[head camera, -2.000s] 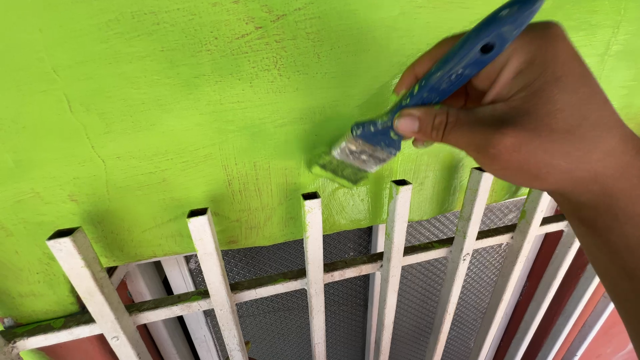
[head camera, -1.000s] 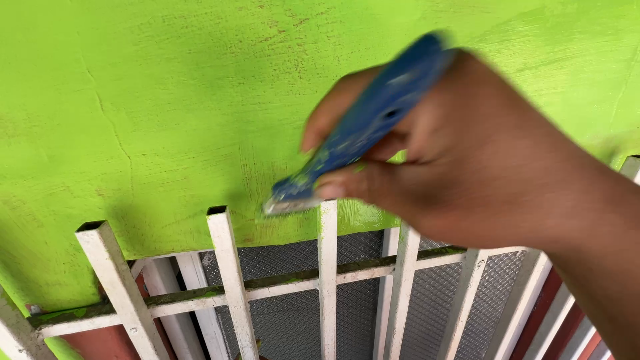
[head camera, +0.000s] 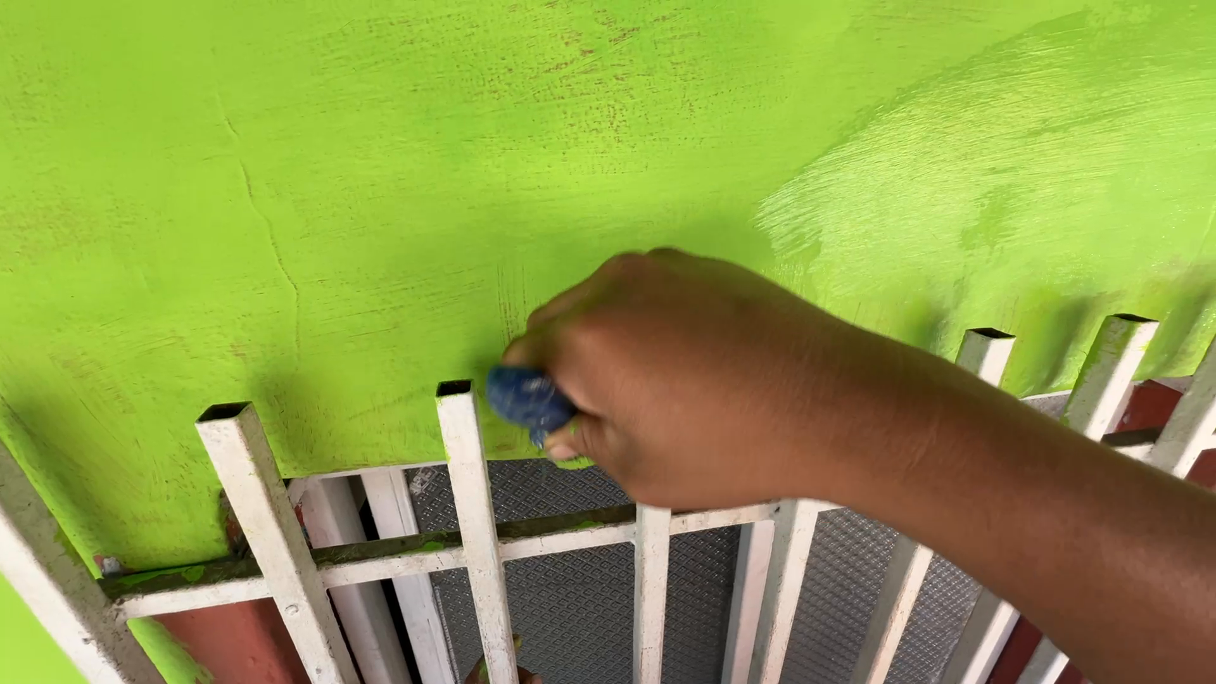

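Observation:
My right hand (head camera: 665, 380) is closed around the blue handle of a paintbrush (head camera: 528, 397), just above the white metal bars. The handle's end points toward the camera, and the bristles are hidden behind the hand. Behind it is the bright green painted wall (head camera: 399, 237), with brownish specks showing through and a wet sheen at the right. A thin crack runs down the wall at the left. At the bottom, behind a bar, a small part of fingers (head camera: 503, 673) shows; it cannot be told whose they are.
White square-tube bars (head camera: 470, 532) with open tops rise in front of the wall's lower edge, joined by a paint-spotted crossbar (head camera: 570, 540). Behind them are patterned grey panels (head camera: 579, 608), white frame strips and a red surface (head camera: 233, 641) at the lower left.
My right hand has moved left and down along the wall with the brush, and has turned so that the handle points at the camera. The bristles, visible two seconds ago, are hidden now.

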